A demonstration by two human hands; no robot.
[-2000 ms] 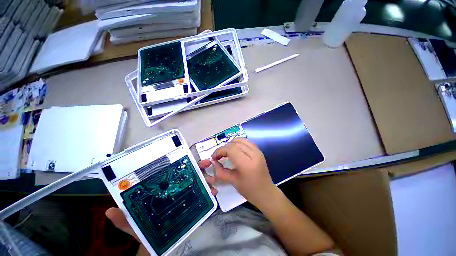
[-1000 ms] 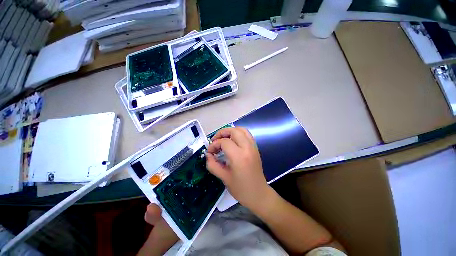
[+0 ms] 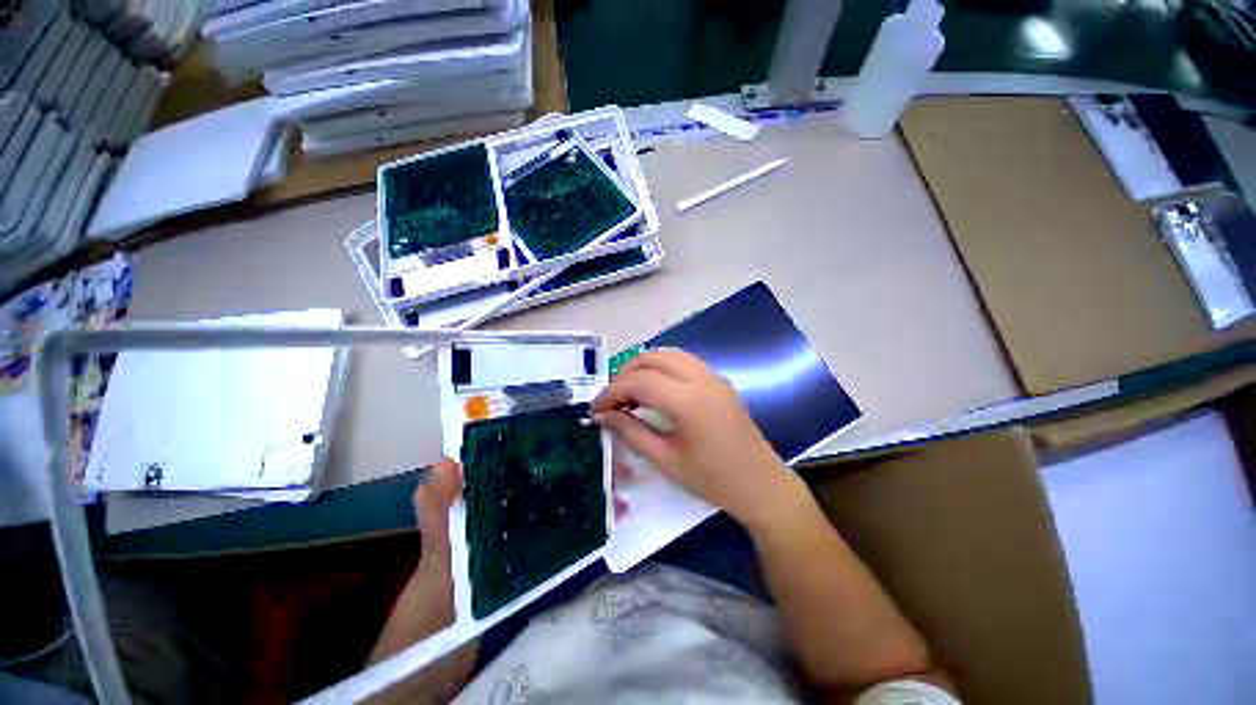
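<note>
The calculator front half with its dark green board (image 3: 537, 510) is held up near the bench's front edge. Its empty white frame part (image 3: 69, 482) sticks out to the left. My left hand (image 3: 438, 503) grips the front half from its left side, with fingertips showing at its right edge. My right hand (image 3: 689, 420) is at the board's upper right edge, thumb and fingertips pinched together on something too small to make out. The writing-tablet screen half (image 3: 758, 365), dark and glossy with a white panel, lies partly under my right hand.
Overlapping board halves (image 3: 441, 207) lie behind. White slabs (image 3: 207, 406) lie at left, with more stacked (image 3: 400, 69) at back left. A stylus (image 3: 730, 185), a white strip (image 3: 723, 121) and a squeeze bottle (image 3: 893, 69) are at the back. Cardboard (image 3: 1047, 248) and an open box (image 3: 950, 551) are at right.
The front half has been turned more upright, and its empty frame has swung up into view at left. My right hand has moved from over the screen half to the board's edge.
</note>
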